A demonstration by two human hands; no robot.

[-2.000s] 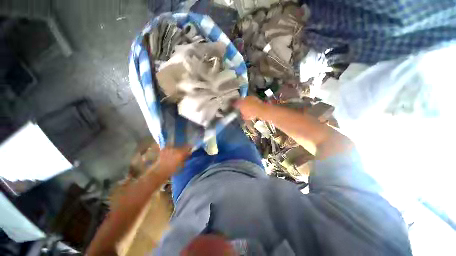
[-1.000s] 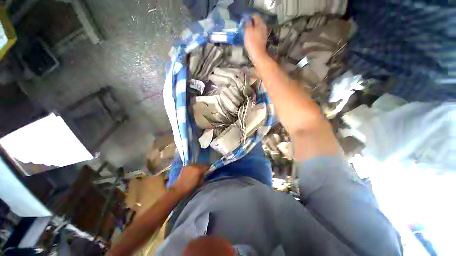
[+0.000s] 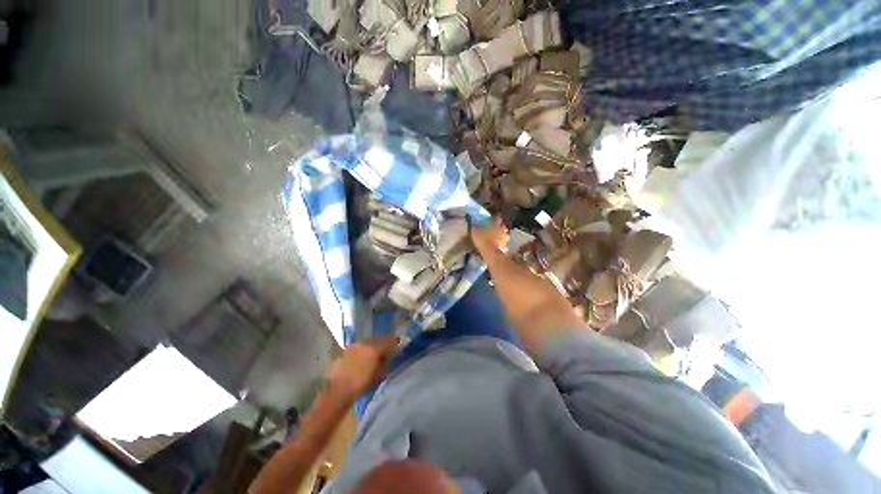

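Observation:
A blue-and-white check cloth sack [image 3: 333, 227] hangs open in front of my body. Tied bundles of beige and grey-brown cut pieces [image 3: 413, 277] lie inside it, partly hidden by the folded rim. My left hand [image 3: 370, 361] is closed on the near left edge of the sack. My right hand [image 3: 489, 237] is closed on its right edge. Both hands are somewhat blurred, and the fingers are not clear.
Many tied bundles [image 3: 522, 111] lie heaped on the floor ahead and to the right. Dark check cloth [image 3: 676, 68] is at the upper right, with whitish translucent material [image 3: 763, 178] below it. A bright white panel [image 3: 157, 403] and dark frames are at the left.
My right hand has come down and nearer from the sack's far rim to its right edge. The far rim now folds over part of the bundles. My left hand still grips the near edge.

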